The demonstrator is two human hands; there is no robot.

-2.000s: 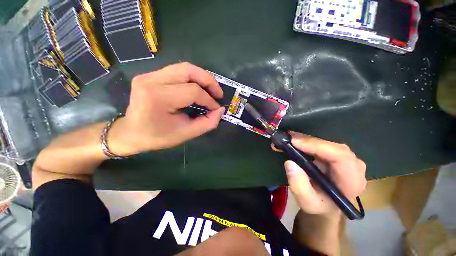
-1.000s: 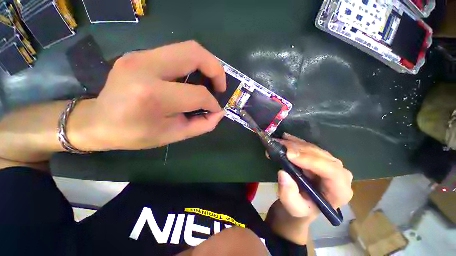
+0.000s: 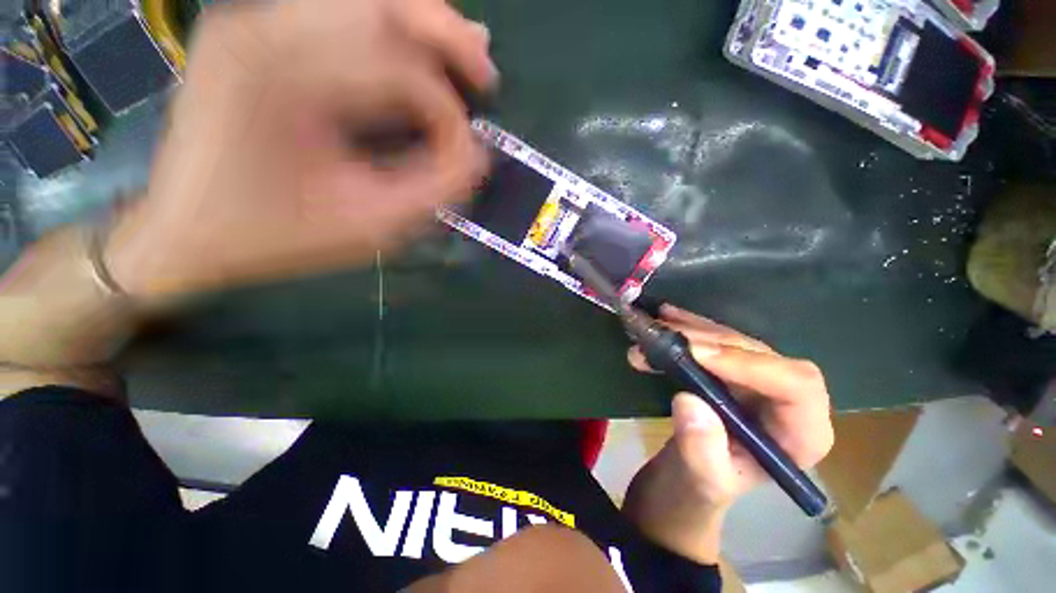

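Observation:
A phone board (image 3: pixel 556 183) lies at a slant on the dark green mat, with its red end to the lower right. An LCD module (image 3: pixel 517 199) lies on its upper left part, and the orange flex tail (image 3: pixel 544 221) meets the pads mid-board. My left hand (image 3: pixel 313 139) is blurred and raised at the board's upper left end; its fingers are apart and I see nothing in them. My right hand (image 3: pixel 741 423) holds the black soldering iron (image 3: pixel 741 419). The iron's blurred metal tip is over the black area near the red end; contact is unclear.
Stacked phone boards (image 3: pixel 851 70) lie at the upper right. LCD stacks (image 3: pixel 116 52) stand at the upper left, partly behind my left hand. Pale solder debris (image 3: pixel 915 238) marks the mat at right. A round tan container (image 3: pixel 1007 261) is at the right edge. Cardboard boxes (image 3: pixel 892 544) are below the bench.
My left hand has let go of the LCD module and moved up and left, uncovering the module on the board. The soldering iron has drawn slightly back from the pads towards the lower right.

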